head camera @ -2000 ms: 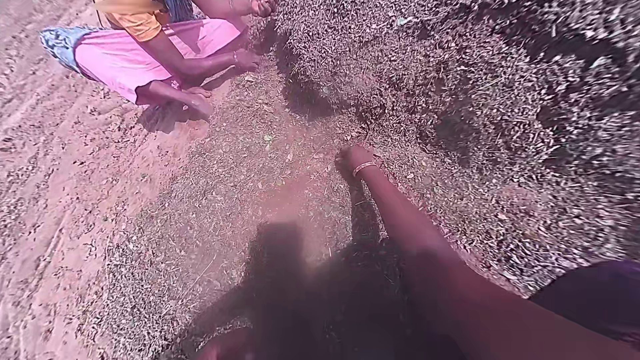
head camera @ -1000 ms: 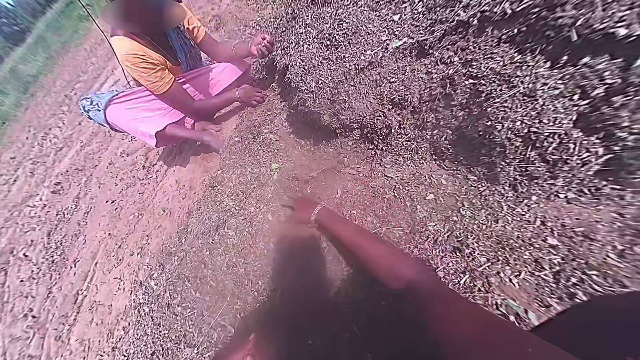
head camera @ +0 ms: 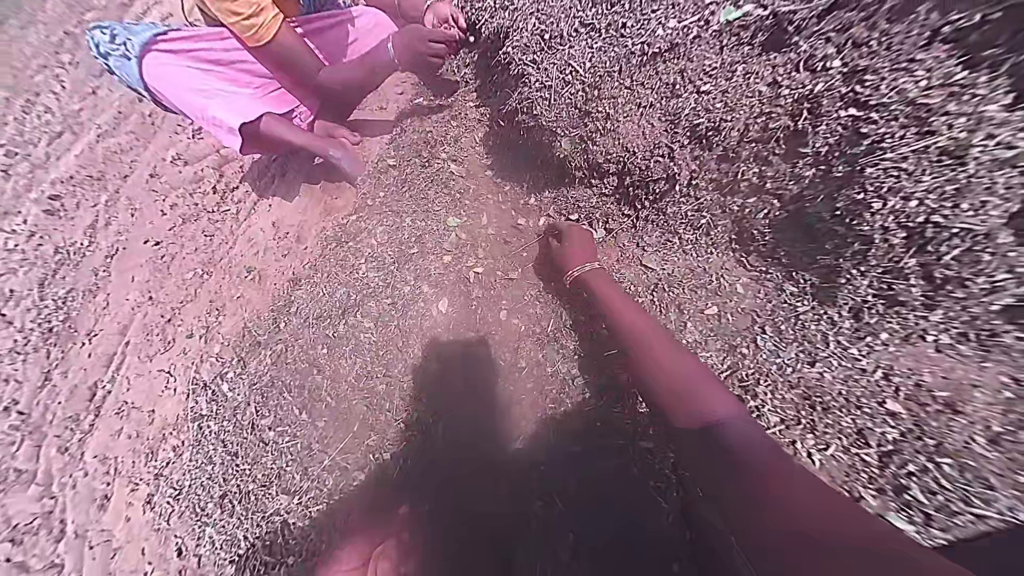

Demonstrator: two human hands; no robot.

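Note:
My right hand (head camera: 570,246), with thin bangles at the wrist, reaches down to the littered soil (head camera: 488,296) beside the edge of a heap of dried plants (head camera: 680,104). Its fingers are bent together near some thin stalks; whether they hold any cannot be made out. At the bottom edge, in shadow, part of my left hand (head camera: 376,552) shows, blurred and cut off by the frame, so its fingers are not clear. Small dry leaves and bits of straw lie about my right hand.
Another person in a pink garment (head camera: 232,76) squats at the upper left, both hands (head camera: 428,48) close together at the heap's edge. Bare reddish ground (head camera: 120,264) runs down the left side. My own shadow falls across the lower middle.
My right hand went left across the soil, then back right toward the heap's edge. The other person's hands have come together. The view has tilted up and down again.

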